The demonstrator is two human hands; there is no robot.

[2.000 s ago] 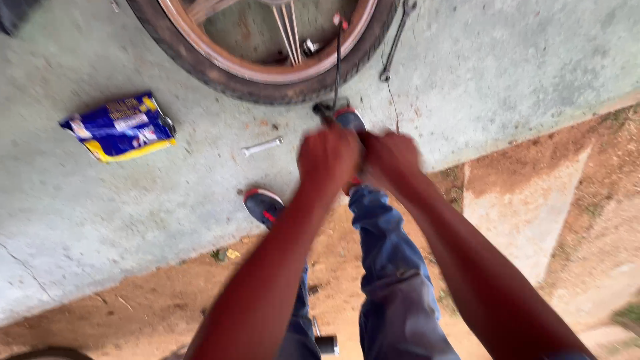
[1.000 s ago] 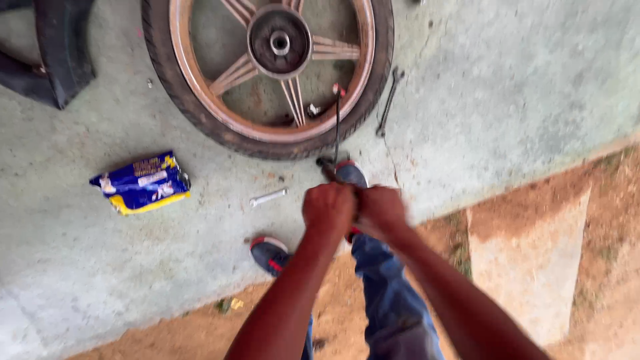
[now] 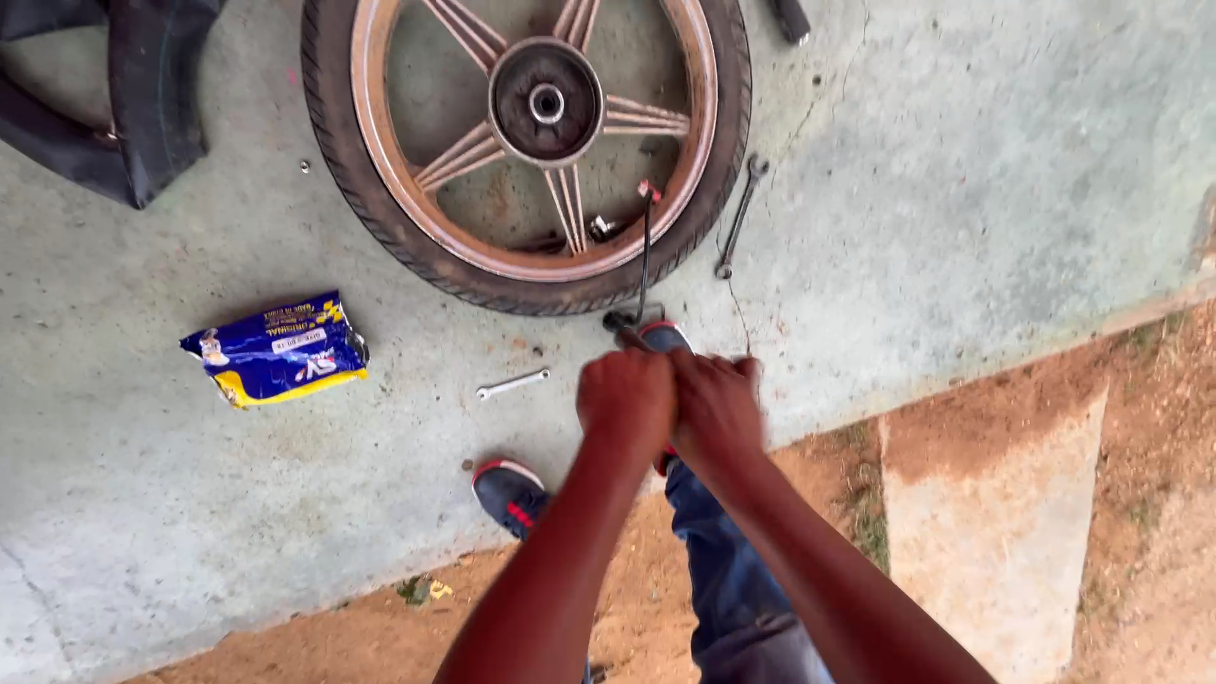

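Both my left hand (image 3: pixel 627 394) and my right hand (image 3: pixel 717 404) are closed side by side on the handle of what looks like a hand pump, mostly hidden under them. A black hose (image 3: pixel 647 256) runs from the pump base (image 3: pixel 622 320) over the tyre to a red-tipped end (image 3: pixel 648 190) inside the rim. The motorcycle wheel (image 3: pixel 546 160), with its tyre (image 3: pixel 456 271) on, lies flat on the concrete floor. My shoe (image 3: pixel 665 334) is beside the pump base, partly hidden.
An open-ended wrench (image 3: pixel 513 384) and a longer dark wrench (image 3: pixel 739 218) lie near the wheel. A blue and yellow packet (image 3: pixel 294 351) is at the left. A black inner tube (image 3: pixel 157 104) lies upper left, a black tool handle (image 3: pixel 790 21) at the top. The concrete edge borders bare soil (image 3: pixel 636 589).
The view has shifted, showing more of the wheel and the inner tube. Both hands stay together on the handle; whether they moved up or down is unclear.
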